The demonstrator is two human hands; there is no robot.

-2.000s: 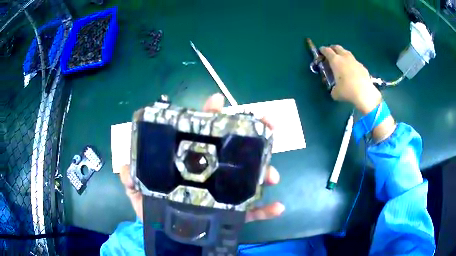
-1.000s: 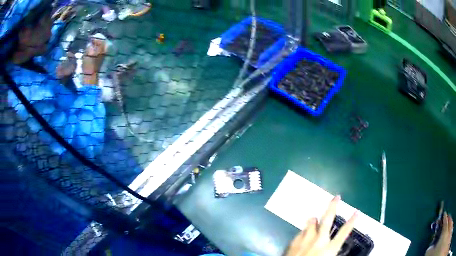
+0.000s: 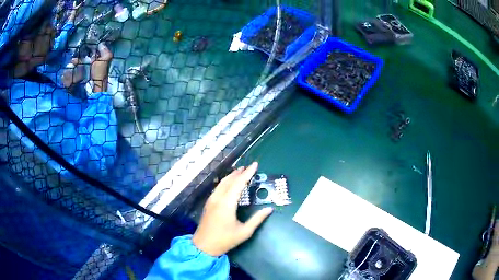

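A small grey-patterned faceplate with a round hole lies on the green bench. My left hand is over its left end, fingers apart, with fingertips above and thumb below it. The trail camera housing lies black interior up on a white sheet, cut off by the bottom edge; a thin white wire crosses it. My right hand is at the right edge, mostly cut off, around the dark air blow gun.
Blue parts bins with small dark pieces stand behind. A slim pale tool lies beyond the sheet. Dark pieces and black housings lie farther off. A mesh partition runs at left, with a person in blue behind it.
The view has swung left. The camera housing has gone from my left hand onto the sheet. My left hand has moved left to the faceplate. My right hand stays around the gun.
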